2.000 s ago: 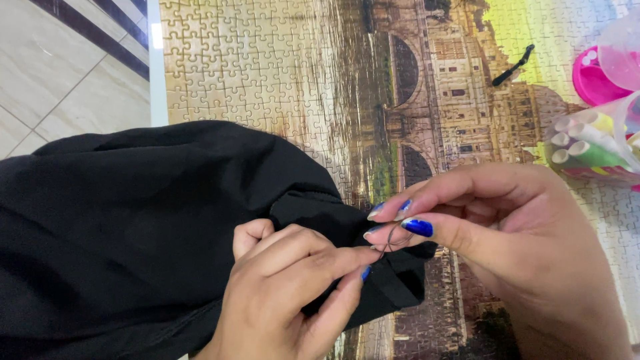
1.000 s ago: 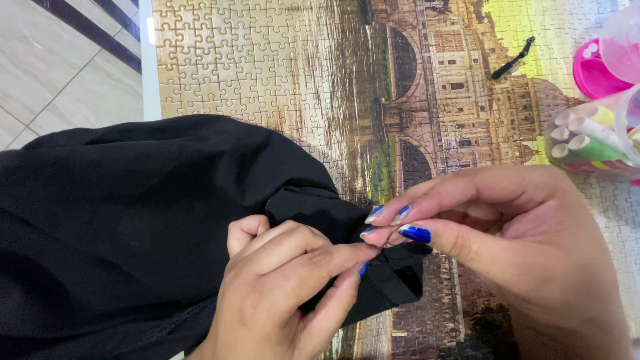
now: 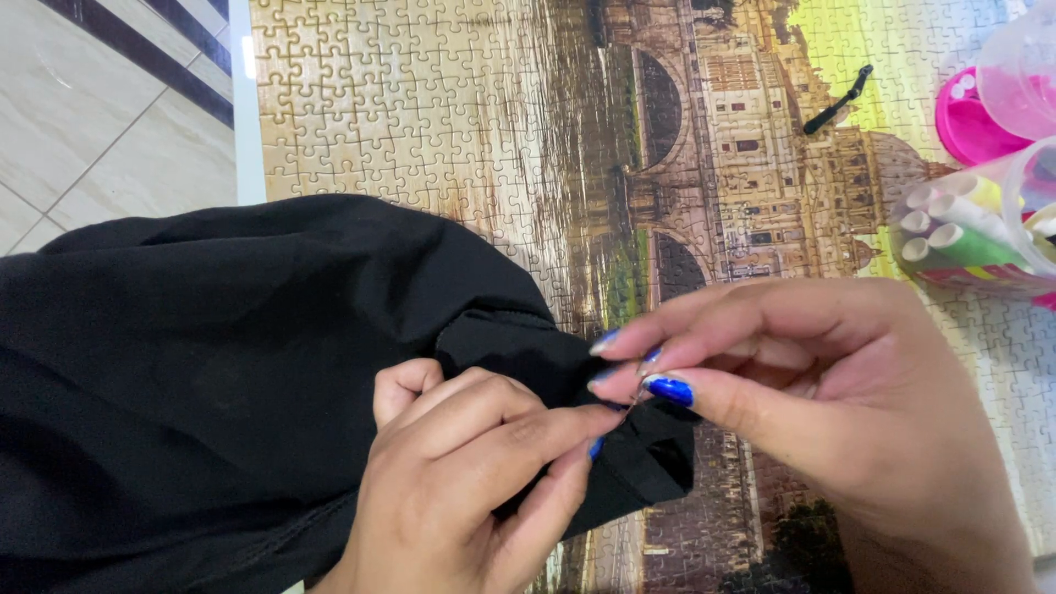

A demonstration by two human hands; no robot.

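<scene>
A black cloth garment lies across the left and lower middle of the view, its narrow hemmed end under both hands. My left hand pinches the black cloth near that end between thumb and index finger. Just to the right, my right hand holds a thin, thread-like or needle-like item between thumb and fingertips, close to the left index fingertip. Whether it is a needle, thread or both cannot be told. Blue polish shows on the nails.
An assembled jigsaw puzzle lies under the cloth. On it are a small black strip, a clear container of thread spools and a pink lid at the right. The tiled floor shows at the upper left.
Both hands stay at the cloth's narrow end, with only slight finger movement. Nothing has plainly been taken hold of or let go.
</scene>
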